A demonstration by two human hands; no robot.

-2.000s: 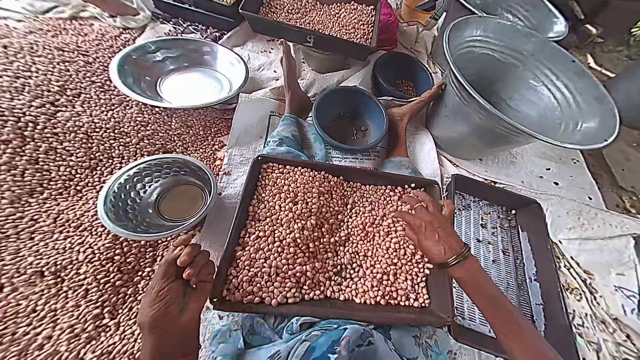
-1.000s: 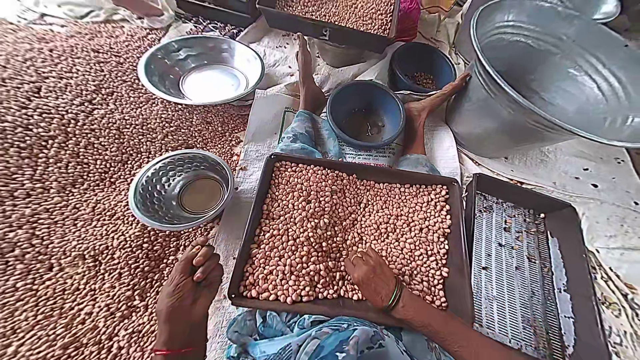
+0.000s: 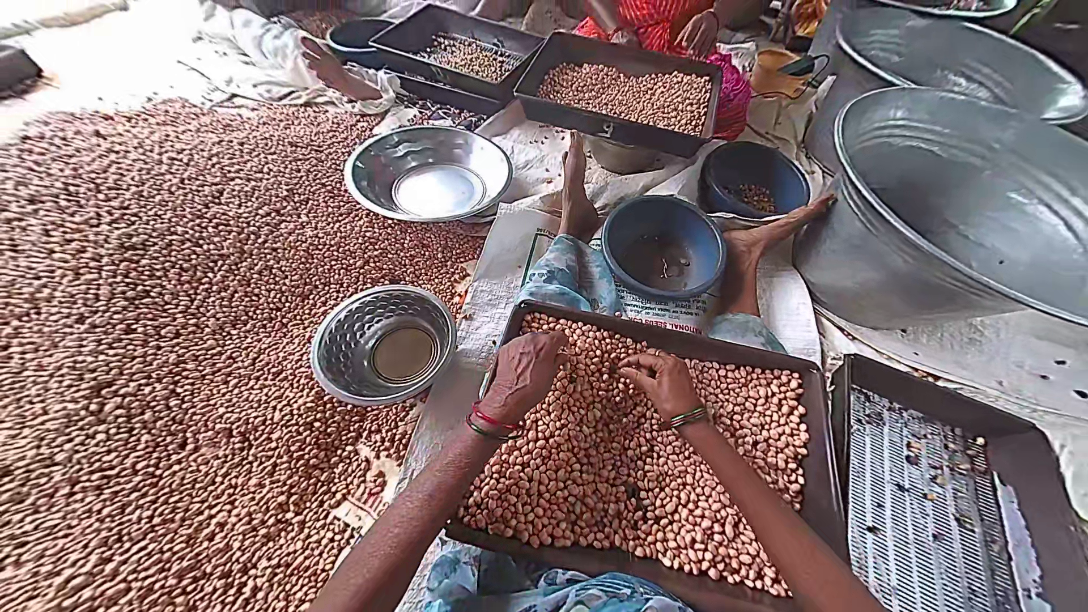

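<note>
A dark rectangular tray [image 3: 671, 336] full of pinkish-brown shelled nuts or seeds [image 3: 578, 484] lies across my lap. Over its upper left part is my left hand [image 3: 527, 370], fingers curled down near the nuts; whether it pinches anything is hidden. My right hand [image 3: 663, 384] is just to the right, thumb and fingertips close together at the surface of the nuts, and I cannot tell if something is between them. Bangles circle both wrists. Beyond the tray, between my feet, stands a blue bowl [image 3: 663, 246] with a little debris in it.
Left lies a wide heap of nuts [image 3: 170, 340], with a dimpled steel bowl [image 3: 382, 344] and a steel basin [image 3: 429, 174] at its edge. Right are a slotted tray [image 3: 926, 510] and a large metal tub [image 3: 952, 204]. Another person's hands are behind a filled tray [image 3: 629, 89].
My left hand has moved from beside the tray to over its upper left part. My right hand has shifted from the tray's lower middle to its upper middle. The view has swung left.
</note>
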